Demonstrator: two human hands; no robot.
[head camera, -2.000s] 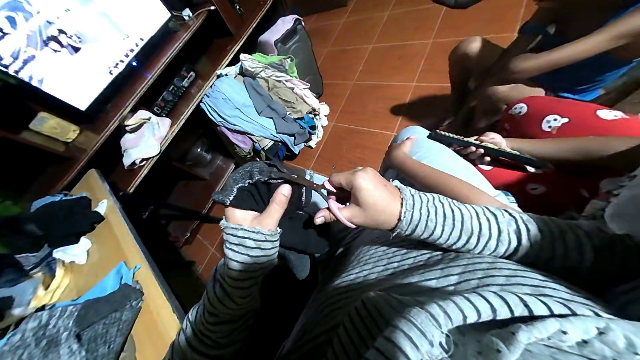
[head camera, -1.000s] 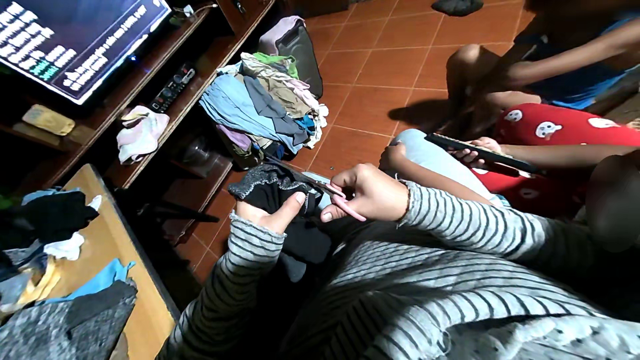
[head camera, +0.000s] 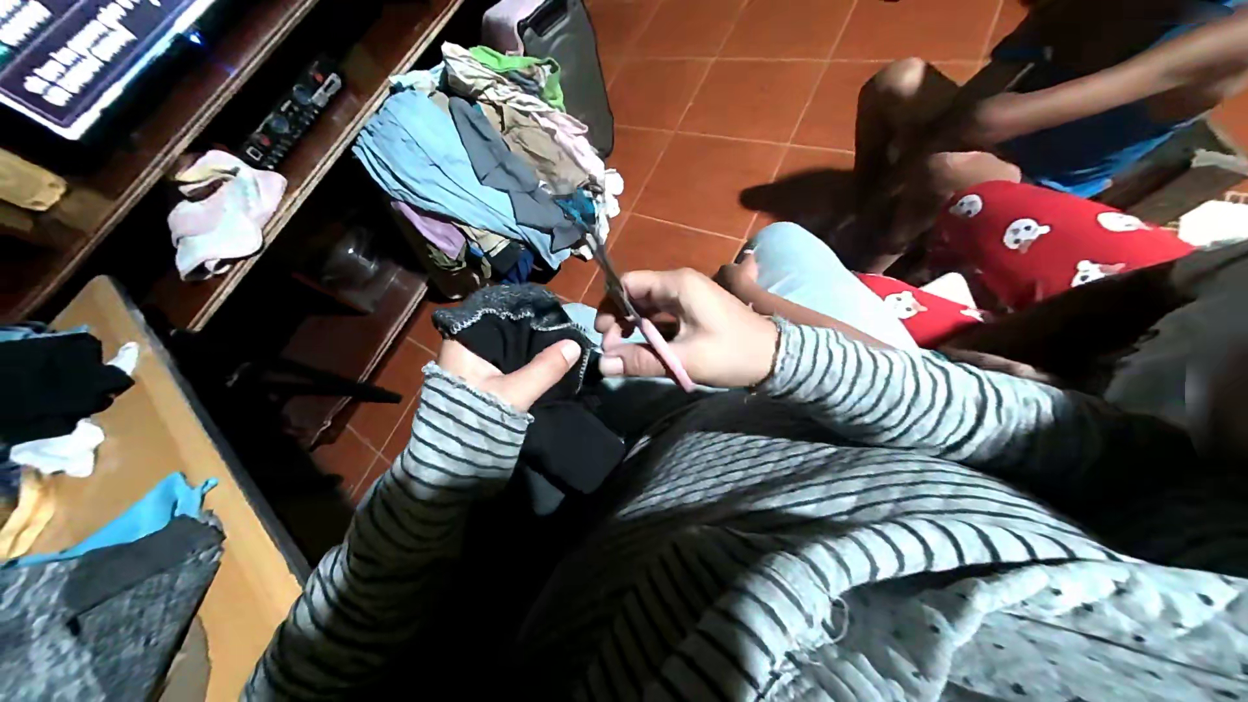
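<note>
My left hand (head camera: 507, 375) grips a black and dark grey fabric piece (head camera: 526, 327) with pale stitching along its seam, thumb on top. Pink-handled scissors (head camera: 655, 343) are in my right hand (head camera: 697, 331), beside the cloth's right edge; their blades point up and away, over the floor side of the fabric. The right thumb and fingers touch near the seam. Part of the dark cloth hangs down over my lap. Whether the scissor blades are parted cannot be made out.
A wooden table (head camera: 239, 585) with fabric pieces stands at left. Beyond are a shelf (head camera: 322, 166) with a remote control, a lit screen (head camera: 97, 49) and a heap of clothes (head camera: 468, 166). At right, other people sit close by, near red printed cloth (head camera: 1063, 234).
The scissors have turned from lying across the cloth to pointing up and away beside it. My left hand still holds the fabric. The picture on the screen differs from two seconds ago.
</note>
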